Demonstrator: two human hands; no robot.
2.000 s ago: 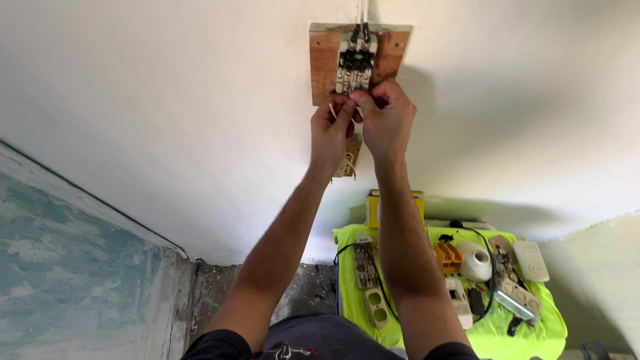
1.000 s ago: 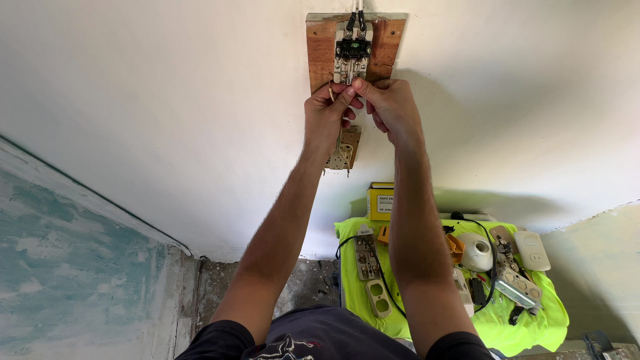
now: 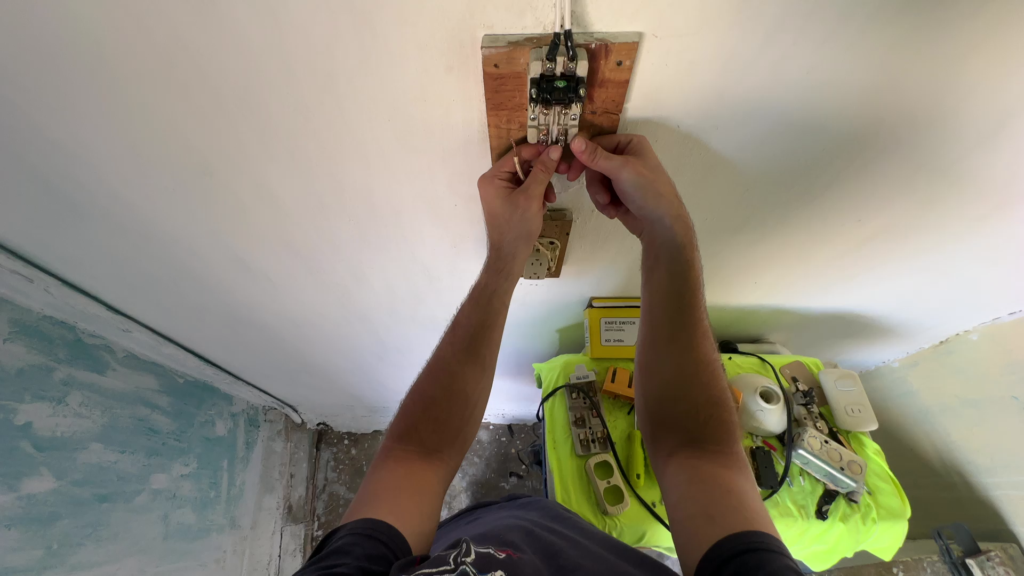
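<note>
A knife switch [image 3: 558, 90] with a pale base and black middle is mounted on a wooden board [image 3: 507, 96] on the wall. Two white wires with black-taped ends enter its top. My left hand [image 3: 520, 188] pinches at the lower terminals, thumb against fingers, and a short wire with a bare copper end [image 3: 518, 164] sticks up between its fingers. Close beside it, my right hand [image 3: 628, 176] has thumb and forefinger together at the switch's lower right corner; what lies between them is hidden. Below hangs an outlet [image 3: 537, 262] on a small wooden plate.
Under my right arm, a bright yellow-green cloth [image 3: 872, 512] bears a power strip [image 3: 586, 416], an outlet cover [image 3: 607, 485], a white lamp holder [image 3: 762, 404], a metal box [image 3: 829, 459] and a black cord. A yellow knife switch box [image 3: 612, 330] stands by the wall.
My right thumb and forefinger have moved slightly apart from my left fingertips. Both hands remain at the switch's lower end.
</note>
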